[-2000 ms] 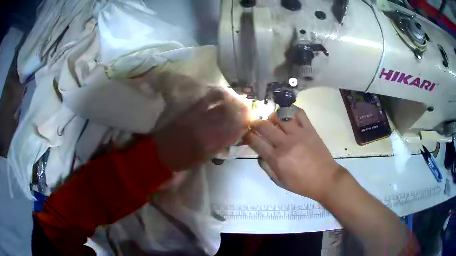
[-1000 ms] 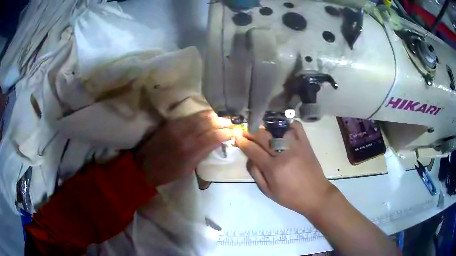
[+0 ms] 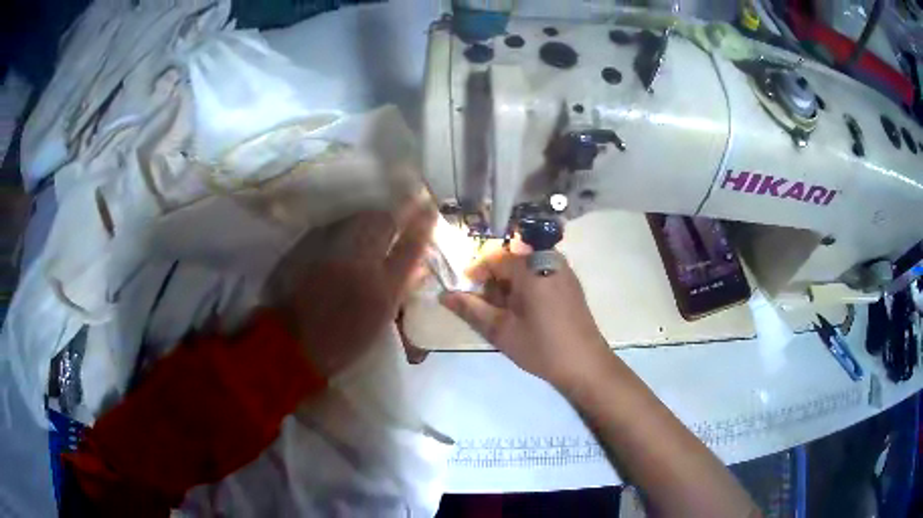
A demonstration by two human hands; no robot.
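Observation:
A pale, crumpled garment (image 3: 304, 177) lies left of the cream HIKARI sewing machine (image 3: 648, 132) and hangs over the table's front edge. My left hand (image 3: 354, 273), blurred and in an orange-red sleeve, lies on the garment left of the needle area. Its fingertips are lost in blur and lamp glow. My right hand (image 3: 531, 309) is in front of the needle area, thumb and fingers pinching a narrow folded garment edge (image 3: 443, 271). The presser foot and needle (image 3: 476, 225) are partly washed out by glare.
A smartphone (image 3: 698, 265) with a lit screen lies under the machine arm. Blue thread snips (image 3: 838, 347) lie at the right, beside dark looped handles (image 3: 893, 329). A printed tape scale (image 3: 648, 443) runs along the table's front. More pale cloth (image 3: 111, 132) is heaped at the far left.
My right hand has drawn back a little from the needle, and the pinched edge now shows between the hands. My left hand has shifted and blurred. The camera view has also shifted.

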